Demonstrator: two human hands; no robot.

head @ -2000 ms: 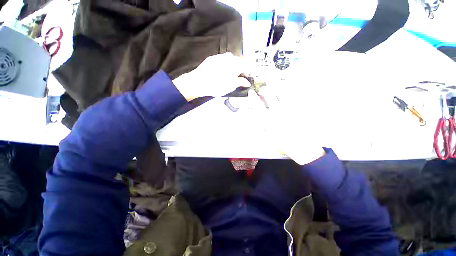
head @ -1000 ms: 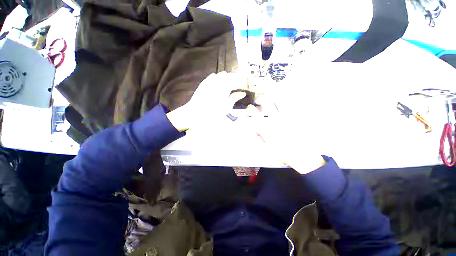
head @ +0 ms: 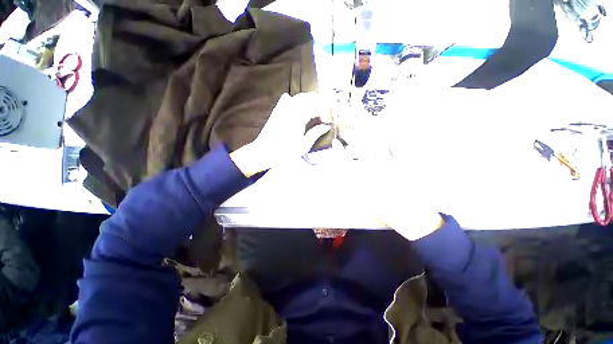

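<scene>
A large dark brown garment piece [head: 195, 87] lies crumpled on the table at left. My left hand [head: 285, 134], washed out by glare, lies at its right edge, fingers on a small dark fabric piece [head: 324, 136] just in front of the presser foot area [head: 344, 101]. My right hand [head: 411, 218] is at the table's front edge; glare swallows its fingers, so what it holds, if anything, cannot be told. The sewing machine [head: 396, 17] stands behind, white with a blue stripe.
Red-handled scissors [head: 601, 195] and orange-handled snips [head: 566, 163] lie at the right. Another red-handled pair [head: 69, 72] lies far left beside a grey box with a round grille [head: 30, 101]. A black strip [head: 517, 50] drapes over the machine. The table [head: 289, 216] has a ruler-like front edge.
My left hand has shifted slightly with the small piece, which now shows as a narrower dark curve under the fingers. My right hand stays near the front edge. The camera view has shifted slightly.
</scene>
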